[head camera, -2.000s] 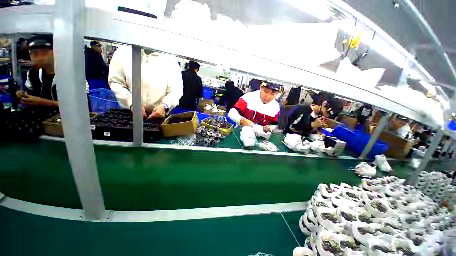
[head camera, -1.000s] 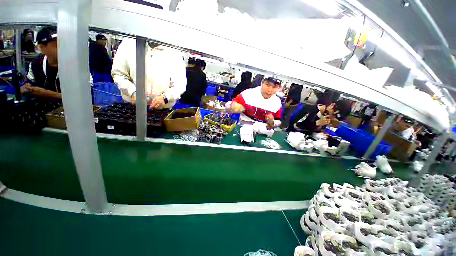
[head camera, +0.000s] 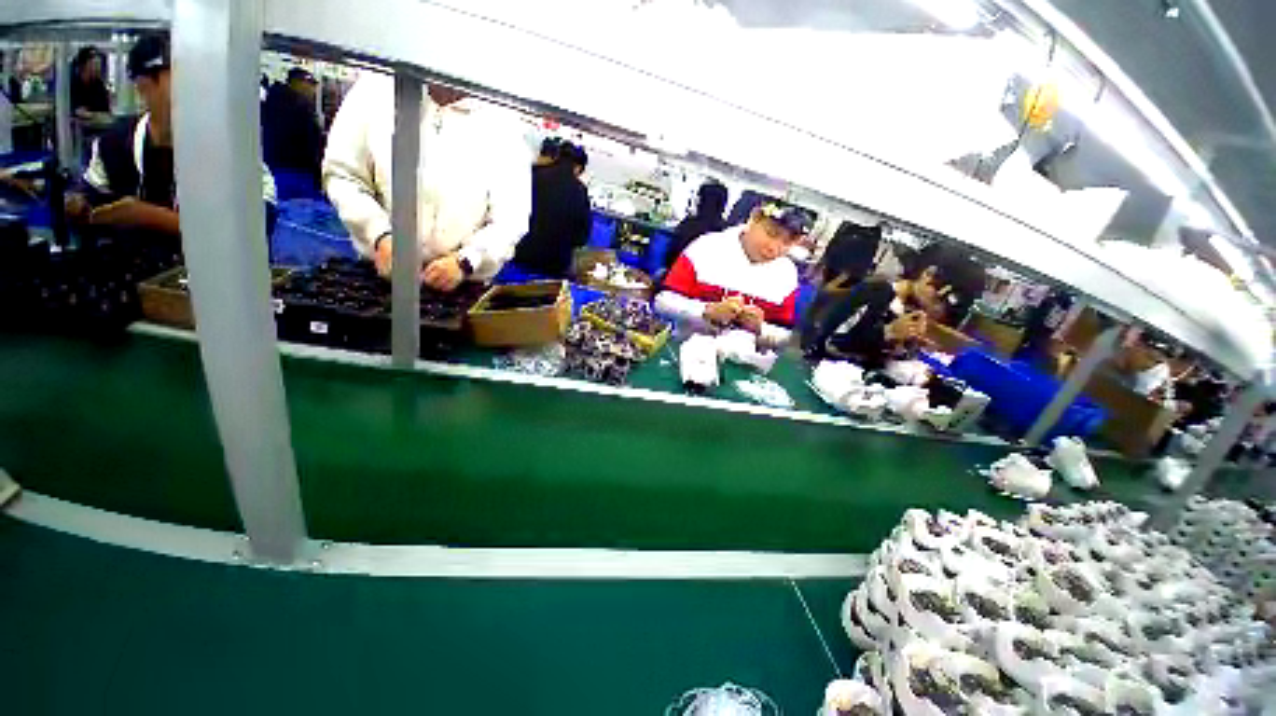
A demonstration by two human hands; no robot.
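Neither of my hands is in the picture. Nearest in front of me, many white round parts [head camera: 1008, 602] with dark insides stand stacked in leaning columns at the lower right. A small tangle of thin white rings [head camera: 722, 701] lies on my green bench [head camera: 420, 643] and is cut off by the bottom edge. A thin pale strand [head camera: 816, 625] lies on the bench just left of the stacks.
A pale metal rail [head camera: 588, 562] and an upright post [head camera: 238, 280] stand between my bench and the green conveyor [head camera: 560, 476]. White camera housings [head camera: 1019, 476] lie on the conveyor at the right. Across the line, several people work beside black trays [head camera: 350, 308] and a cardboard box [head camera: 518, 313].
The view has shifted a little, so the rail sits higher and more of the white ring tangle shows. The person in red and white has brought both hands together.
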